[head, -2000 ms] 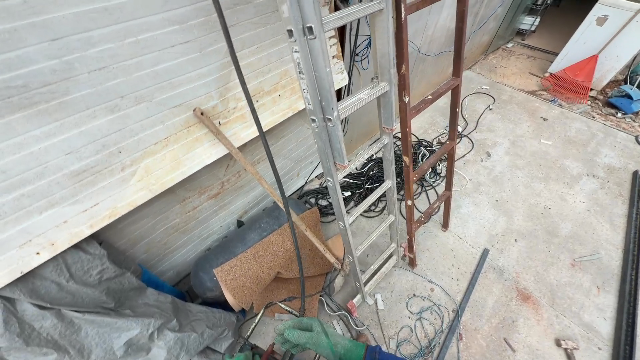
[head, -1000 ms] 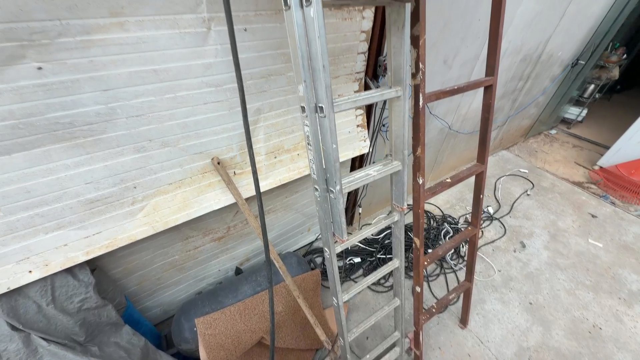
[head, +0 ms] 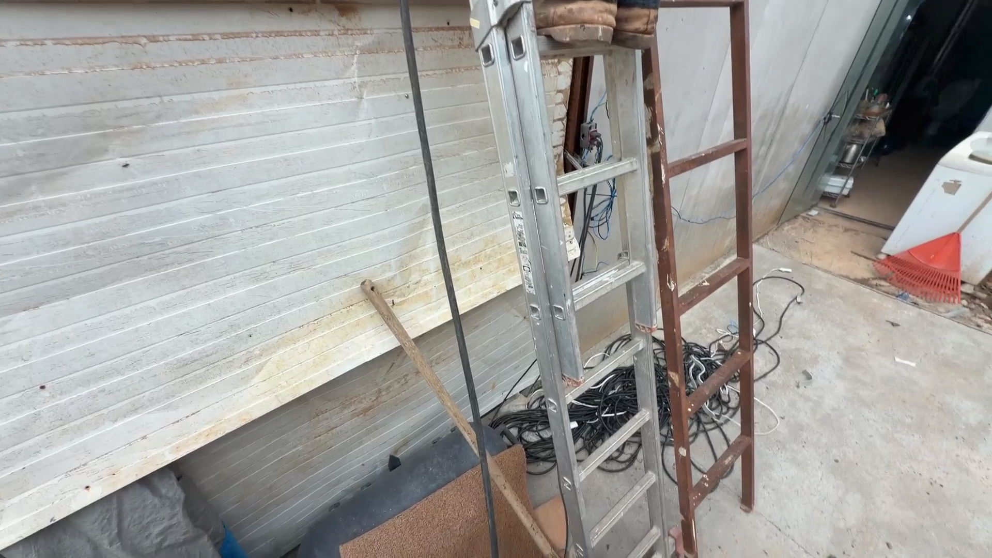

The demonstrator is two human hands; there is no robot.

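Observation:
Neither of my hands shows in the head view. An aluminium extension ladder [head: 612, 283] stands at the centre, with a person's brown boots [head: 577, 22] on one of its upper rungs. Just right of it stands a reddish-brown metal ladder [head: 742, 232]. A black cable [head: 442, 240] hangs down left of the ladders and crosses a wooden handle [head: 418, 360] that leans against pale wall panels [head: 232, 194]. A brown textured sheet [head: 442, 511] lies against a dark grey rounded object [head: 403, 480] below.
Tangled black cables [head: 620, 403] lie on the concrete floor [head: 868, 434] behind and between the ladders. A red fan rake [head: 926, 267] leans on a white appliance [head: 942, 205] beside an open doorway. A grey tarp [head: 116, 519] lies at lower left.
Two seconds ago a green-gloved hand showed at the bottom edge; it is out of view now. The view has tilted up, and a person's boots show on the aluminium ladder.

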